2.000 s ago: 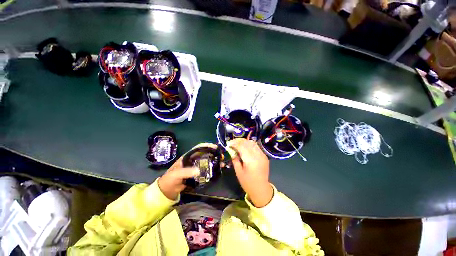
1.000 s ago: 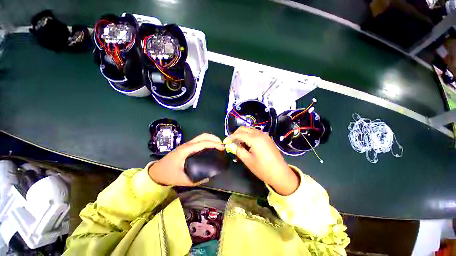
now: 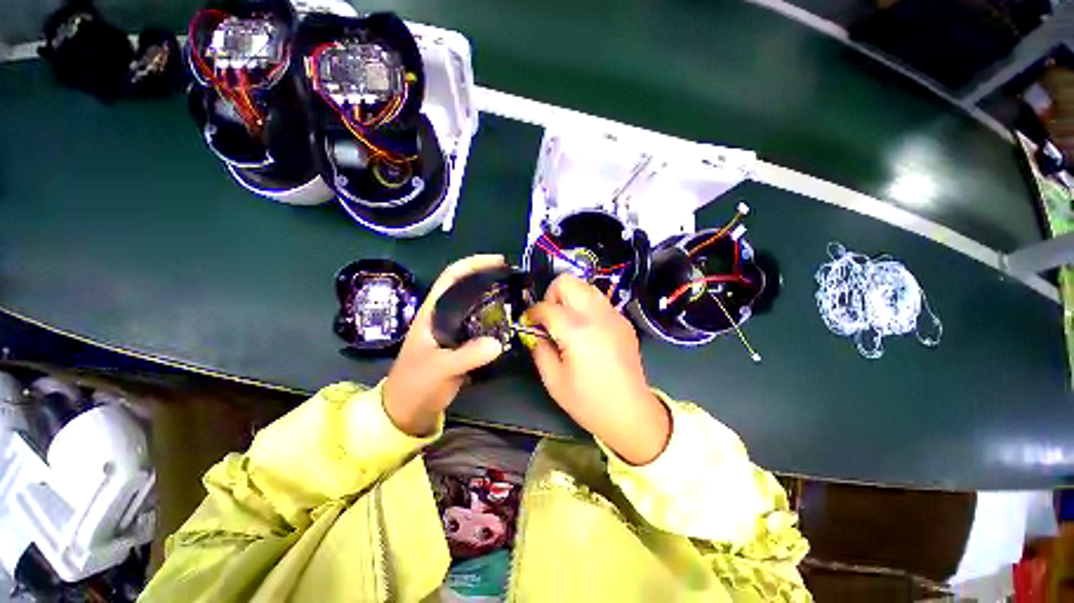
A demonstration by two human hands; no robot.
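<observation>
My left hand (image 3: 426, 359) holds a black camera ball module (image 3: 469, 304) with its open back and circuit board turned up towards the right. My right hand (image 3: 595, 365) is at the module's right edge, its thumb and finger pinched on a small thin piece, too small to tell whether wire end or tool; a yellow covering shows at the fingertip. Just behind my right hand stands an open camera housing (image 3: 585, 250) with red and blue wires. A second housing (image 3: 703, 289) to its right has red and orange wires sticking out.
Another ball module (image 3: 377, 309) lies left of my left hand. Two finished units (image 3: 383, 177) stand at the upper left, dark parts (image 3: 88, 50) beyond. A tangled white cord (image 3: 872, 300) lies right. A carton with white housings (image 3: 94, 471) is at lower left.
The module in my left hand has turned from its smooth dome showing to its open back showing. My right hand stays beside it. The view has shifted slightly.
</observation>
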